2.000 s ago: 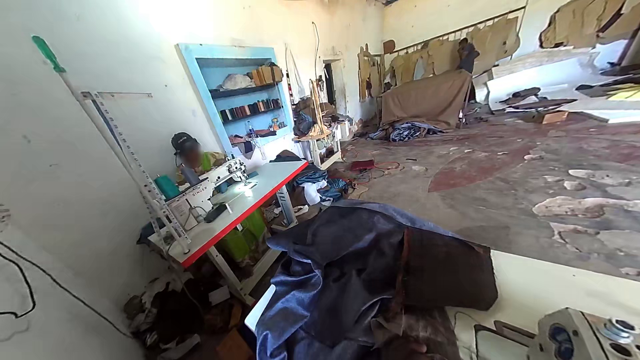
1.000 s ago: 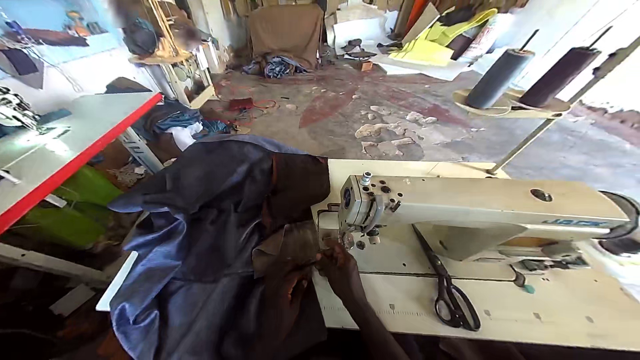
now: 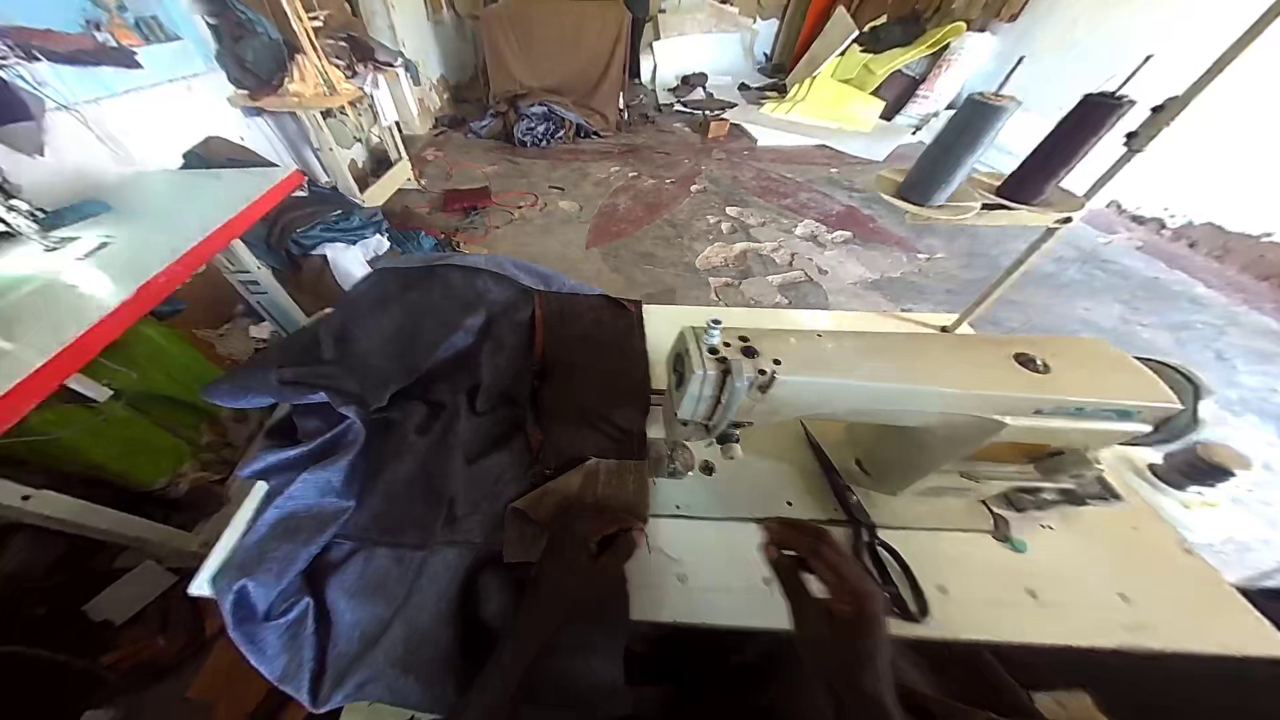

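Note:
My left hand [image 3: 590, 560] is on a small brown fabric piece [image 3: 590, 490], gripping its lower edge just left of the sewing machine's needle area. Beneath it spreads a large dark blue garment or cloth [image 3: 420, 400] with a dark brown panel [image 3: 592, 380], draped over the left end of the machine table. My right hand [image 3: 825, 575] hovers over or rests on the table's front, fingers apart and empty, beside black-handled scissors [image 3: 865, 530]. The industrial sewing machine [image 3: 920, 375] stands behind both hands; the cloth's contact with its presser foot is not clear.
Two thread cones, grey [image 3: 960, 148] and dark purple [image 3: 1065, 148], stand on a thread stand at the back right. A second table [image 3: 150, 260] with a red edge is at the left. A bobbin or small spool [image 3: 1198, 465] lies right of the machine. Cloth heaps lie on the floor beyond.
The view has swung right since the first frame. My right hand has moved right, away from the brown fabric piece near my left hand, and its fingers are now apart.

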